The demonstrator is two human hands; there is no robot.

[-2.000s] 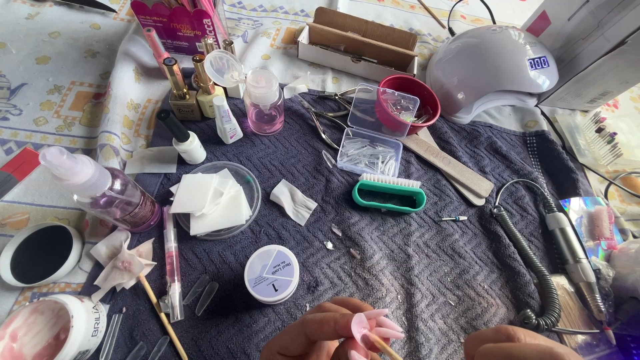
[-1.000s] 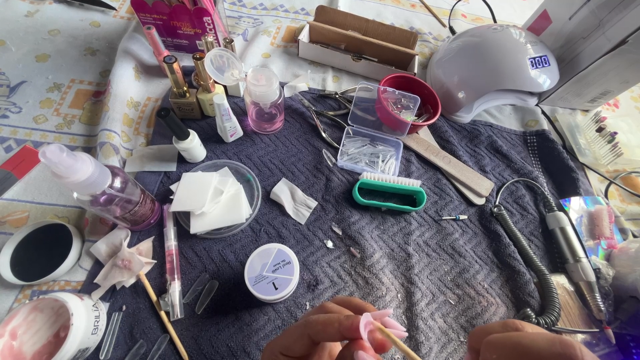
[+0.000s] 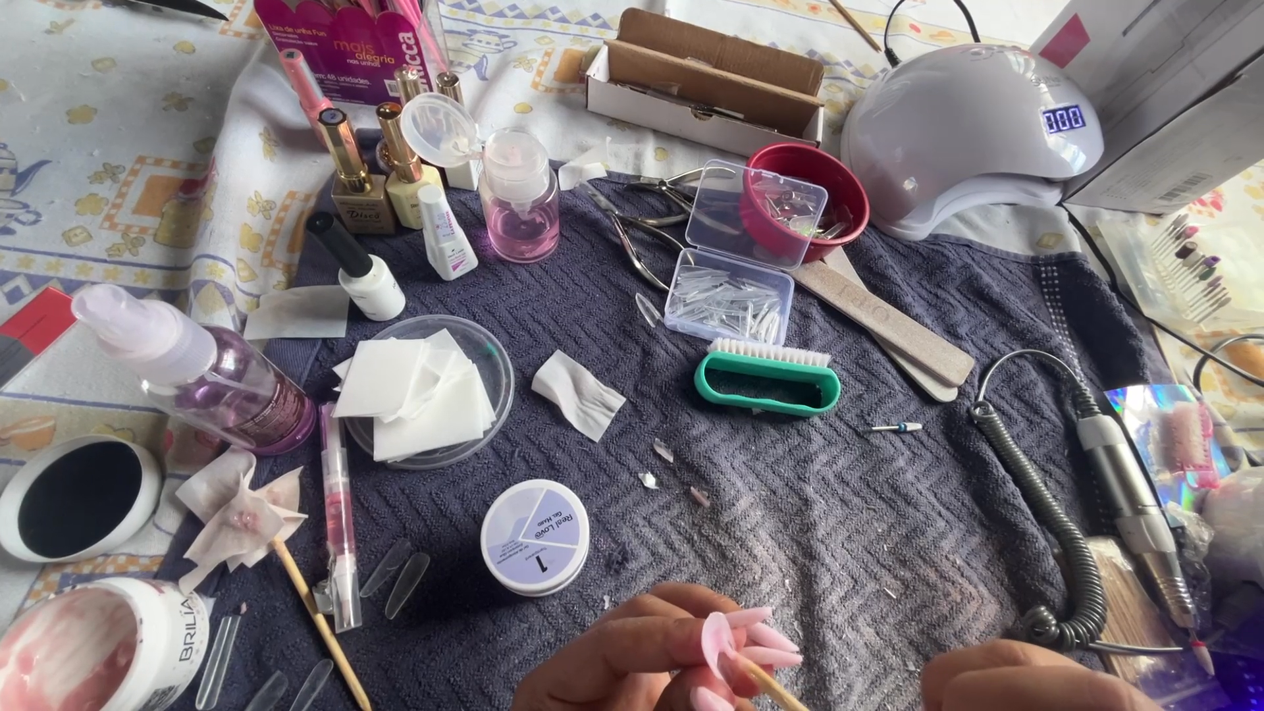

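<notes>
At the bottom centre is my left hand [image 3: 632,652], its fingers curled and long pale pink nails pointing right. A curved pink nail [image 3: 718,642] shows edge-on at its fingertips, with the end of a thin wooden stick [image 3: 775,684] against it. The stick's lower end runs out of view; which hand holds it cannot be told. Further right, my right hand [image 3: 1027,681] is curled and partly cut off by the bottom edge, its fingertips hidden. A white lidded jar of hard gel [image 3: 535,538] stands up and left of my left hand, on the dark towel [image 3: 632,474].
Right: a nail drill handpiece [image 3: 1136,504] with coiled cord and a loose drill bit [image 3: 896,428]. Beyond: a green nail brush [image 3: 767,385], nail files [image 3: 889,326], a red bowl [image 3: 849,197] and a nail lamp [image 3: 968,128]. Left: a spray bottle [image 3: 237,385], lint-free wipes [image 3: 415,395] and an open jar [image 3: 109,642].
The wooden stick and the fingers of my left hand have shifted slightly, and more of the stick shows than two seconds ago. The things on the towel have not moved.
</notes>
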